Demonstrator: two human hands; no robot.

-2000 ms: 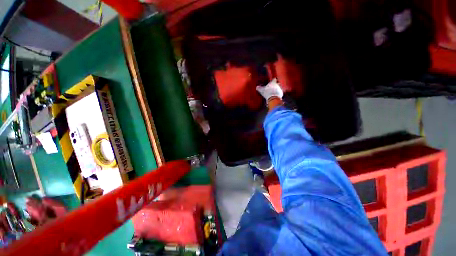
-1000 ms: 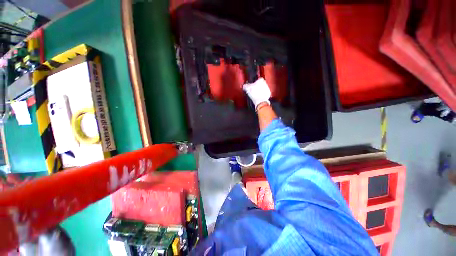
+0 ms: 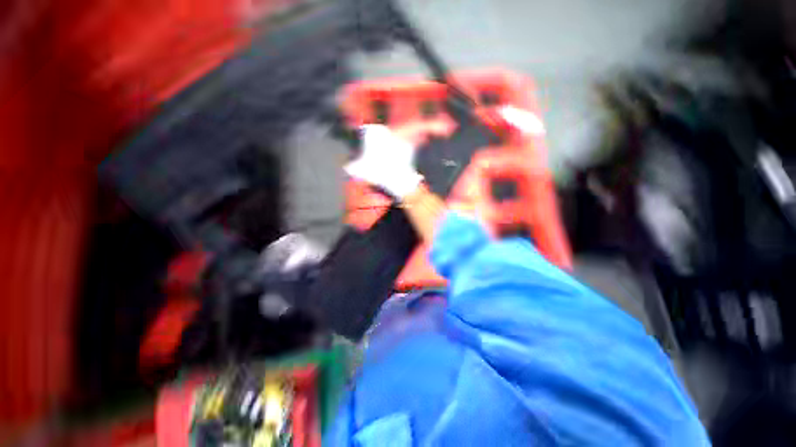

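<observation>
The view is strongly blurred. My right hand (image 3: 384,161), in a white glove, reaches out from the blue sleeve over a red-orange foam tray (image 3: 524,205) with square openings. A black sheet-like piece (image 3: 367,275) runs slantwise below and beside the hand, over the foam. Whether the hand grips it cannot be made out. A blurred white shape (image 3: 292,253) at the black piece's lower left may be my left hand; its fingers do not show.
A large dark grey panel or tote (image 3: 205,140) slants across the upper left. Bright red material (image 3: 44,262) fills the left edge. Circuit boards (image 3: 240,406) with yellow parts lie at the bottom left beside a green edge. Grey floor (image 3: 559,39) shows at the top.
The view has swung away from the green bench and the black tote. My right hand has left the insert's red openings and now shows over the foam tray. A white shape has appeared lower left.
</observation>
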